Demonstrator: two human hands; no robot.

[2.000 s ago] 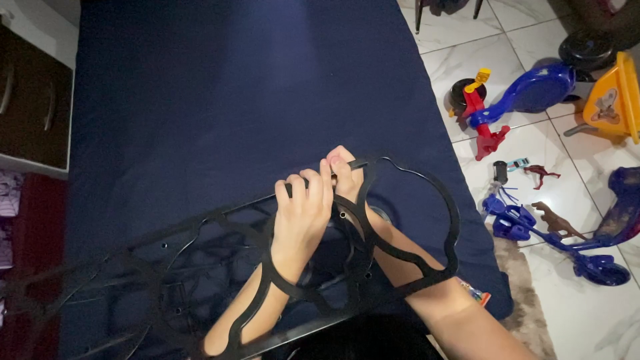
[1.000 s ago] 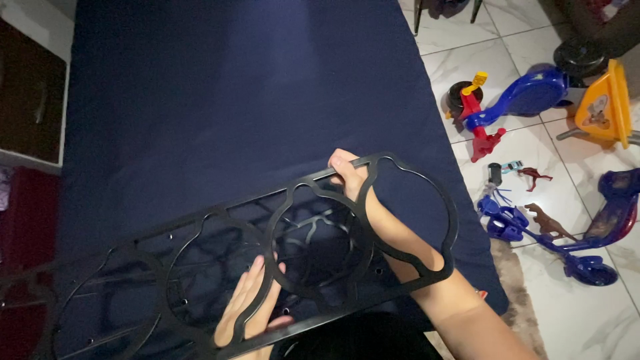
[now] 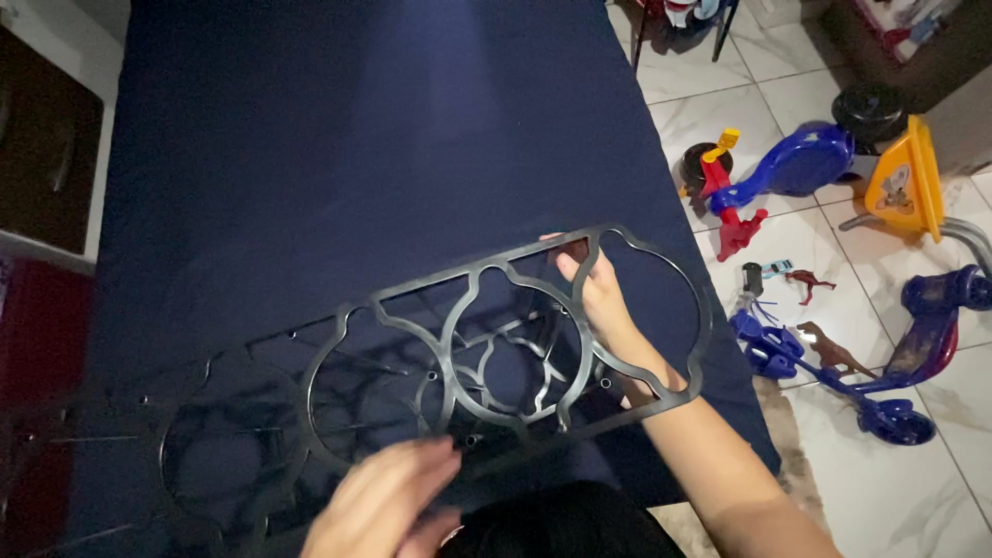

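Note:
A long black plastic frame with rings and curved bars lies slanted across the lower half of the view, its right end raised toward me. Small holes and further black bars show through its openings. My right hand grips the upper edge near the right end, with the forearm passing behind the frame. My left hand is blurred at the frame's lower edge, fingers apart; whether it touches the frame is not clear. Beneath is a dark blue cloth-covered surface.
On the tiled floor at right are a blue toy seat, a yellow plastic seat, a blue scooter and a brown toy dinosaur. A dark-fronted cabinet stands at left.
My left hand has left the frame's upper edge beside my right hand and come down to its lower edge. My right hand keeps its grip.

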